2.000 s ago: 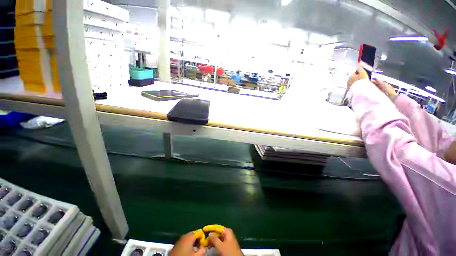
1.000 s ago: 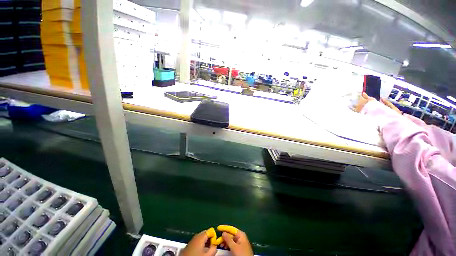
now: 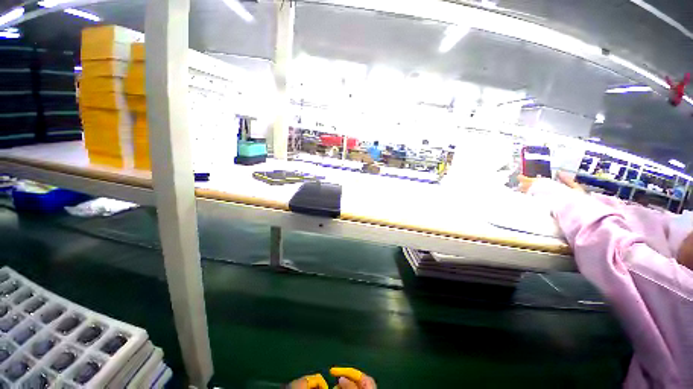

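My left hand (image 3: 308, 382) and my right hand (image 3: 354, 379) are at the bottom edge, mostly cut off by it, with yellow finger cots on their fingertips. They are close together. Whether they hold anything cannot be made out. A stack of white compartment trays (image 3: 131, 355) is at the lower left. The top tray's pockets hold round dark products (image 3: 67, 323).
A white shelf (image 3: 448, 237) on grey posts (image 3: 176, 190) crosses ahead, bearing yellow-orange boxes (image 3: 104, 99) and a black slab (image 3: 316, 198). Layered slabs (image 3: 463, 267) lie beneath it. A person in pink sleeves (image 3: 608, 243) holds up a phone (image 3: 536, 161) at right.
The view has tilted up and turned, so my hands sit lower and more cut off. The white tray near them has left the picture. The other person's phone appears lower.
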